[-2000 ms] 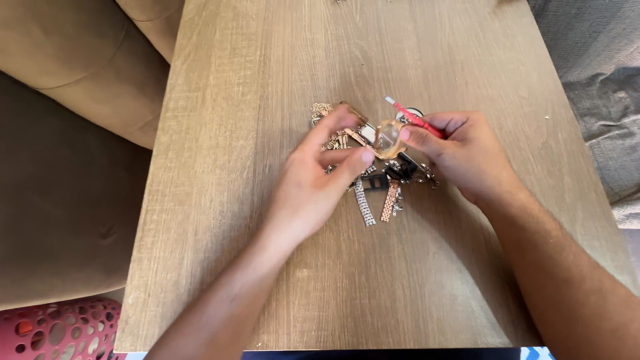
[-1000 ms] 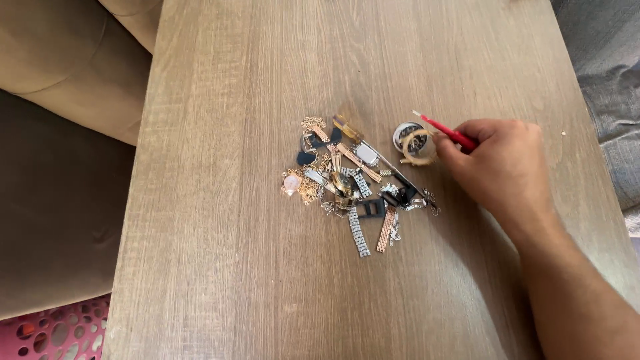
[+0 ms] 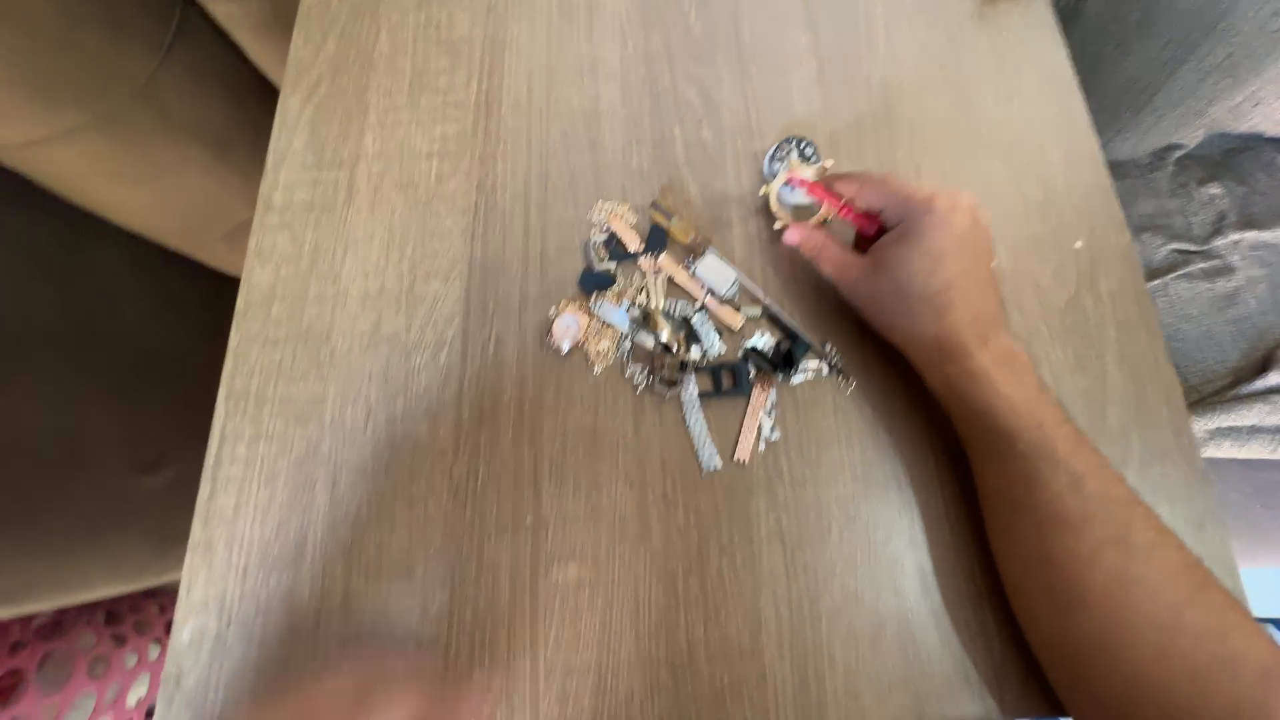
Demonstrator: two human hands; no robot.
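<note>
My right hand [image 3: 905, 255] holds a red-handled tool [image 3: 840, 205], its tip pointing up and left, together with a gold-coloured watch case [image 3: 797, 197]. Just behind the case lies a small round container of dark metal bits [image 3: 790, 155]. To the left of this hand is a pile of watch parts: a silver metal bracelet piece [image 3: 700, 425], a rose-gold bracelet piece [image 3: 752, 425], a pale rectangular watch piece [image 3: 716, 274] and black links [image 3: 725, 379]. My left hand [image 3: 370, 690] is a blur at the bottom edge, its fingers not readable.
The wooden table [image 3: 420, 380] carries the pile near its middle. A brown upholstered seat [image 3: 130, 130] stands along the left side, a pink perforated basket [image 3: 80, 655] at the lower left. Grey fabric [image 3: 1210, 260] lies beyond the right edge.
Two seconds ago both hands were together at the gold-coloured case over the pile. My left hand went out of view and shows again at the bottom; my right hand keeps the case and tool.
</note>
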